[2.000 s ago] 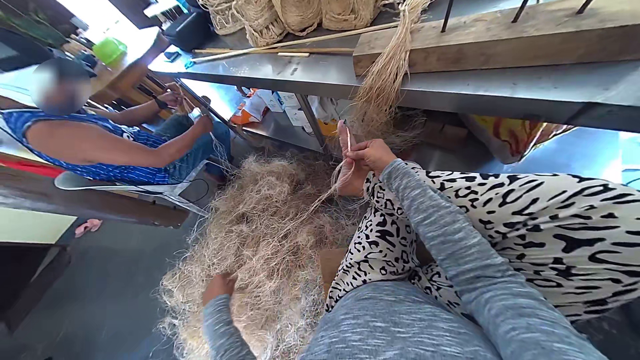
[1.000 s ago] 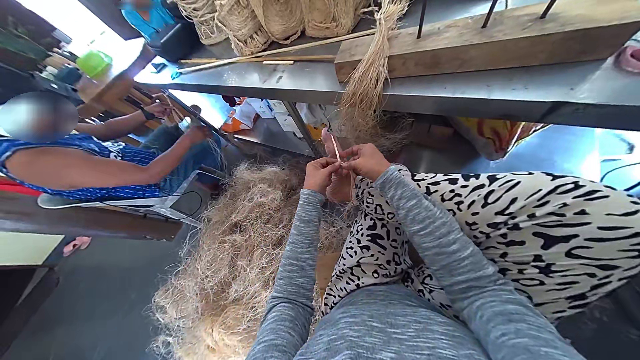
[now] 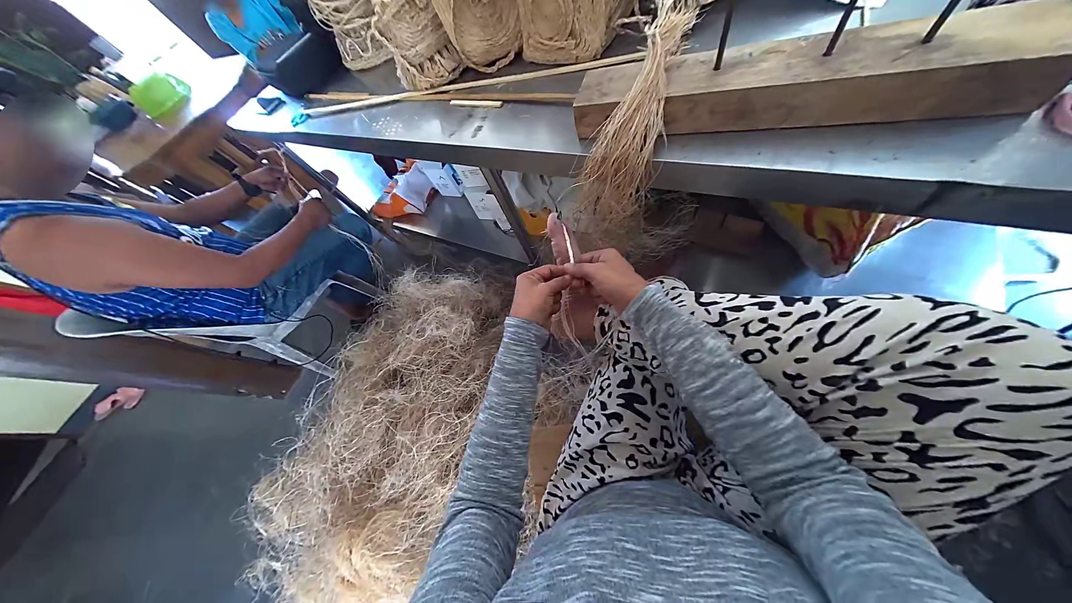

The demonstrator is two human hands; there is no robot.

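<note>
My left hand (image 3: 540, 293) and my right hand (image 3: 607, 276) meet above my lap, both pinching a thin pale fibre strand (image 3: 570, 248). The strand runs up along the toes of my bare foot (image 3: 556, 234), and loose ends hang below my fingers. A large tangled heap of pale plant fibre (image 3: 394, 419) lies beside my left forearm. Beyond my hands a hank of combed fibre (image 3: 636, 109) hangs over the edge of the metal table.
The metal table (image 3: 502, 146) bears coiled fibre bundles (image 3: 481, 29), thin canes (image 3: 477, 84) and a wooden beam (image 3: 754, 92) with upright metal spikes. At left a person (image 3: 151, 260) sits on a white chair, handling fibre. A patterned sack (image 3: 837, 230) lies under the table.
My left hand was low over the fibre heap two seconds ago. It has risen to join my right hand at the strand, where both stay. The view has shifted slightly.
</note>
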